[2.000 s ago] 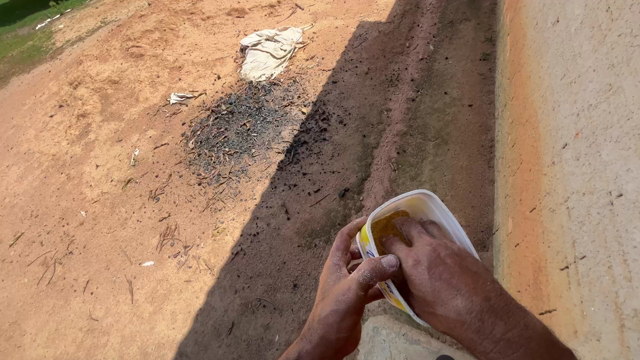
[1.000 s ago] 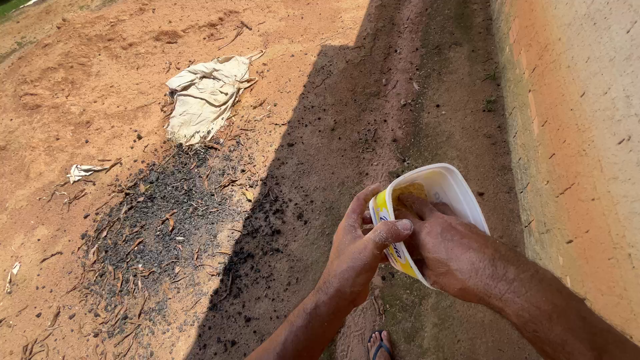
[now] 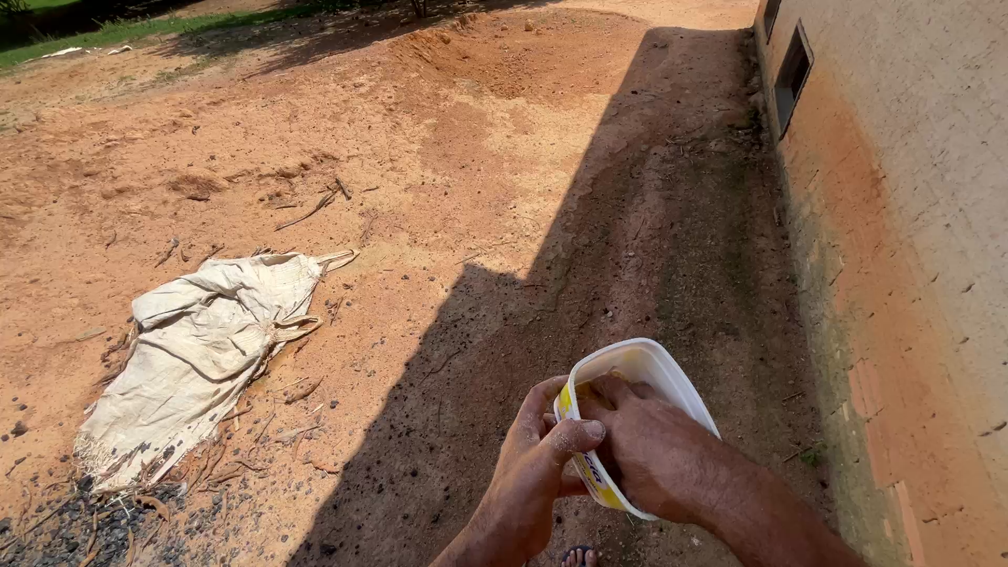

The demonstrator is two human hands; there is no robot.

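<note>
A white plastic tub (image 3: 669, 386) with yellow printed sides is tilted in front of me at the lower middle. My left hand (image 3: 539, 465) grips its left wall, thumb on the outside near the rim. My right hand (image 3: 654, 449) reaches down into the tub, and its fingertips are hidden. Something yellowish shows inside beside the fingers, too little of it to name. Whether the right fingers hold anything cannot be seen.
A wall (image 3: 906, 236) with a small dark opening (image 3: 792, 79) runs along the right. On the reddish dirt at left lies a pale cloth sack (image 3: 197, 346) with loops, beside dark charcoal-like bits (image 3: 71, 528). A sandalled foot (image 3: 580, 556) shows at the bottom edge.
The view has moved forward along the wall and tipped up, so the sack sits lower and the wall opening shows. Both hands stay at the tub, the right one still inside it.
</note>
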